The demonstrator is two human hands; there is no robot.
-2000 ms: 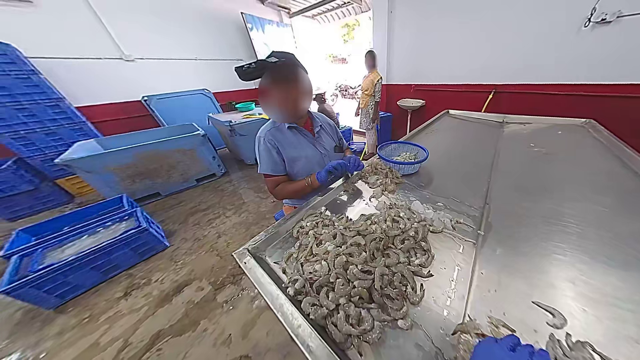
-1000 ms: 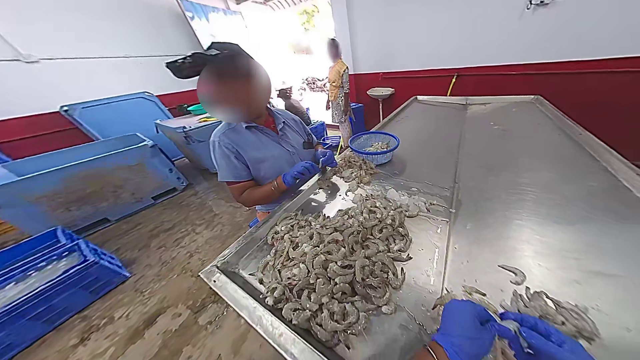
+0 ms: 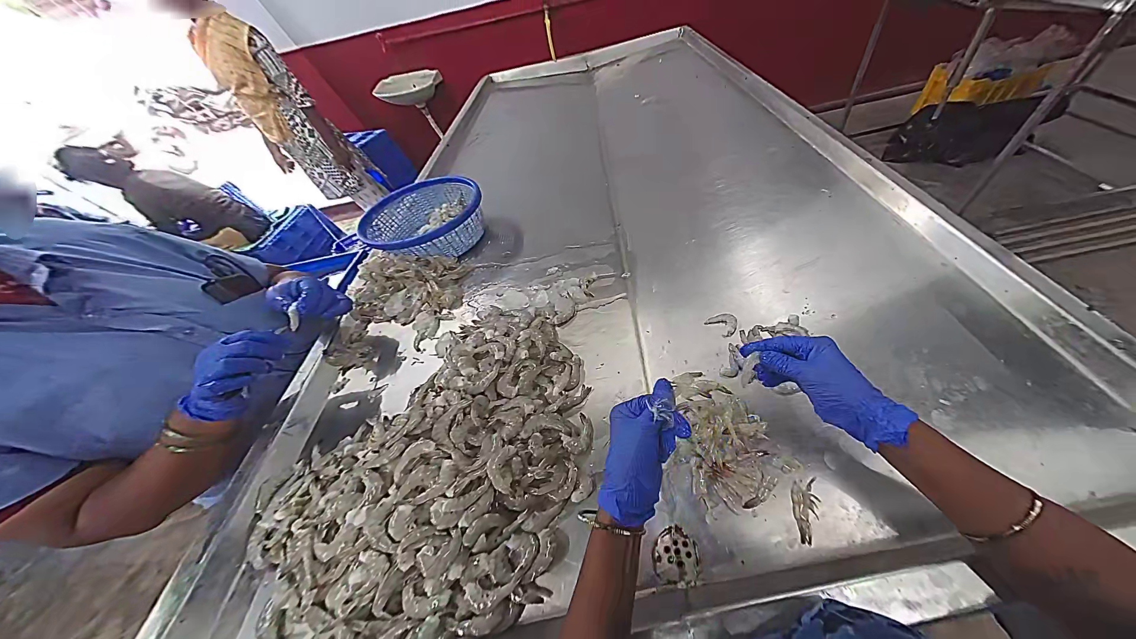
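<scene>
My left hand (image 3: 641,451), in a blue glove, pinches a small pale piece of shrimp between thumb and fingers. Stretched over the steel table (image 3: 710,204), my right hand (image 3: 821,382), gloved too, has its fingertips on a peeled shrimp (image 3: 747,364) at a small group of peeled shrimp. Between and below the hands lies a pile of shrimp heads and shells (image 3: 723,444). A large heap of grey shrimp (image 3: 470,453) spreads left of my left hand. Near my left wrist is a round drain strainer (image 3: 676,556) with dark holes.
A co-worker (image 3: 106,355) in blue gloves handles shrimp at the table's left edge. Beyond the heap stand a blue plastic basket (image 3: 422,217) with some shrimp and another shell pile (image 3: 408,286). Raised rims (image 3: 896,186) border the table. A metal rack (image 3: 1021,115) stands at right.
My hands, close together a second ago, are now apart, the right one farther out at the peeled shrimp. The view has swung right and down.
</scene>
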